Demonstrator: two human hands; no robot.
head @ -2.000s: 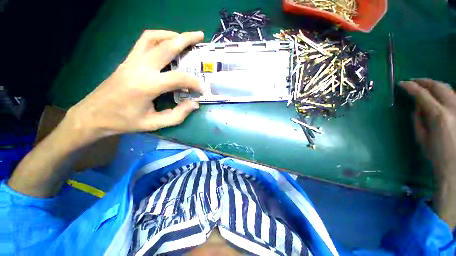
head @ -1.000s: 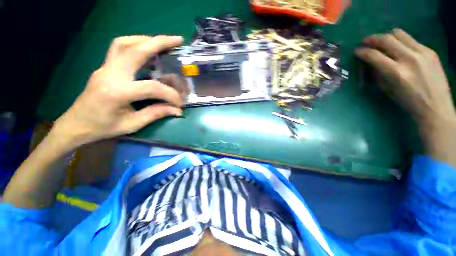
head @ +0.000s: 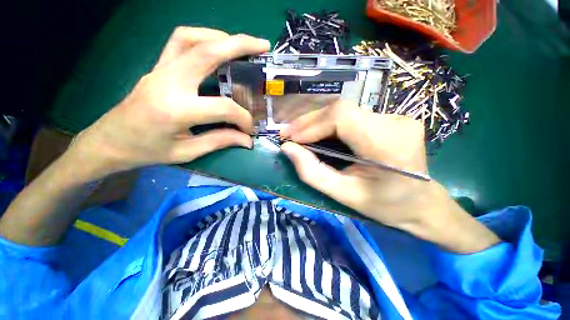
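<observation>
My left hand (head: 181, 100) holds the left end of a silver-grey phone middle frame (head: 325, 60), fingers on its far rim and thumb at its near edge. An orange-yellow flex cable (head: 274, 87) and a black label (head: 320, 87) show inside the frame. My right hand (head: 362, 159) holds slim tweezers (head: 381, 165) like a pen. Their tip lies at the frame's near edge, close to my left fingertips. Whether the tip grips a small part cannot be told. My right fingers cover part of the near edge.
Loose pale-gold slivers (head: 417, 94) lie beyond the frame's right end. A pile of black key parts (head: 314, 32) lies at its far side. A red parts bin (head: 475, 26) with gold slivers stands far right on the green mat (head: 494, 119).
My right hand has come from the far right to the frame's near edge and now holds the tweezers, which lay on the mat earlier. My left hand still holds the frame.
</observation>
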